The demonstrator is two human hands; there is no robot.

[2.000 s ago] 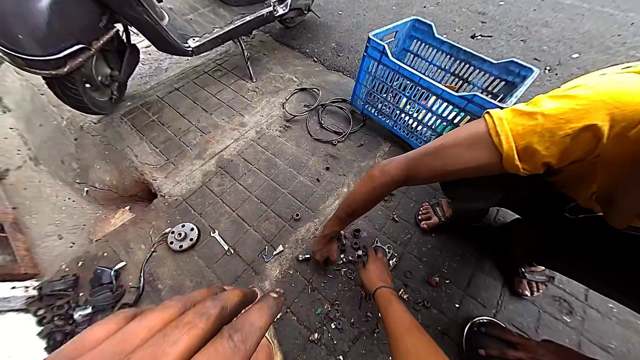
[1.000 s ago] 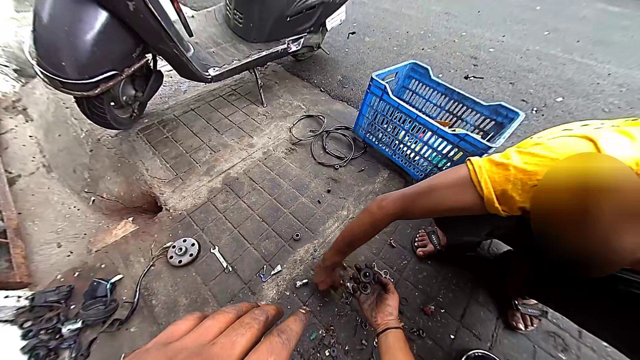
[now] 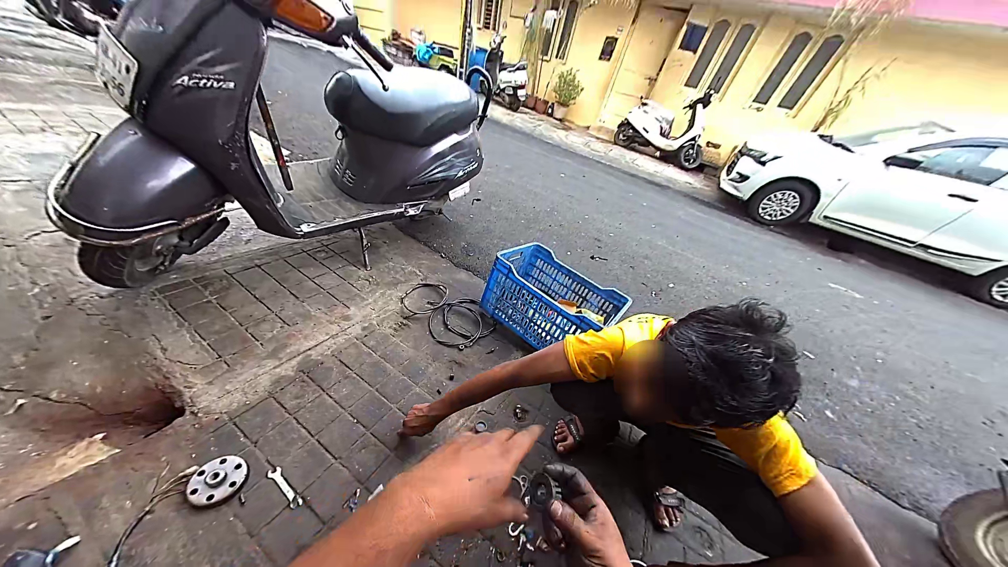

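My left hand (image 3: 465, 476) reaches over the paving from the lower left, fingers extended and empty. My right hand (image 3: 591, 524), with blackened fingers, grips a dark ring-shaped metal part (image 3: 542, 490) between thumb and fingers. Small metal parts (image 3: 516, 531) lie below and between the hands, partly hidden. Left of my left forearm, an open-ended spanner (image 3: 283, 487) rests beside a round metal plate with holes (image 3: 216, 481), which has wires by it. A small ring (image 3: 480, 426) lies just above my left hand.
A crouching co-worker in a yellow shirt (image 3: 768, 457) touches the paving with one hand (image 3: 421, 420). Behind are a blue plastic crate (image 3: 516, 305), coiled cables (image 3: 459, 323) and a parked dark scooter (image 3: 409, 169). A hole (image 3: 161, 409) breaks the ground at left.
The view has tilted up strongly. My left hand now extends close to my right hand. The co-worker's hand has moved away from the parts by my right hand, toward the left.
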